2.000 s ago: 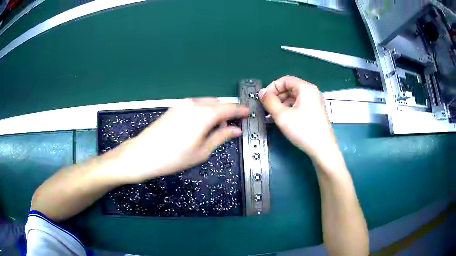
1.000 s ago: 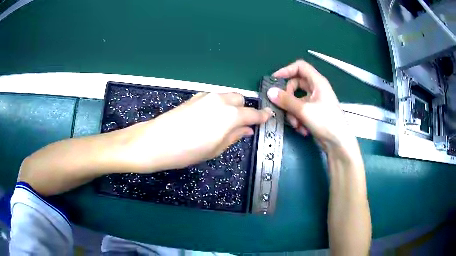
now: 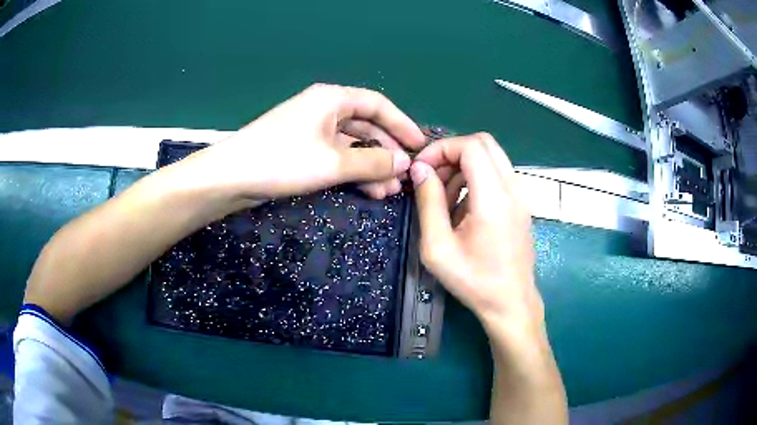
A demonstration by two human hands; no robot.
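The flat black parts tray (image 3: pixel 278 274) lies on the green bench, full of tiny glinting ring parts. The grey-brown fixture strip (image 3: pixel 420 319) lies along its right edge; its lower seats show and its upper part is mostly hidden by my hands. My left hand (image 3: pixel 332 149) is over the tray's upper right, thumb and fingers bent. My right hand (image 3: pixel 473 220) is over the strip, thumb and forefinger pinched together. The fingertips of both hands meet near the strip's upper end. Whatever they hold there is too small and hidden to make out.
A dark green conveyor belt (image 3: pixel 249 58) runs behind the bench, with a pale metal rail (image 3: pixel 83 149) between them. A pointed metal guide (image 3: pixel 564 112) reaches over the belt from the silver machine frame (image 3: pixel 664 191) at the right. A white sleeve (image 3: pixel 58 365) shows at lower left.
My left hand has risen from the strip and curled. My right hand has moved left and down from the strip's top end, and its fingertips now meet those of my left hand.
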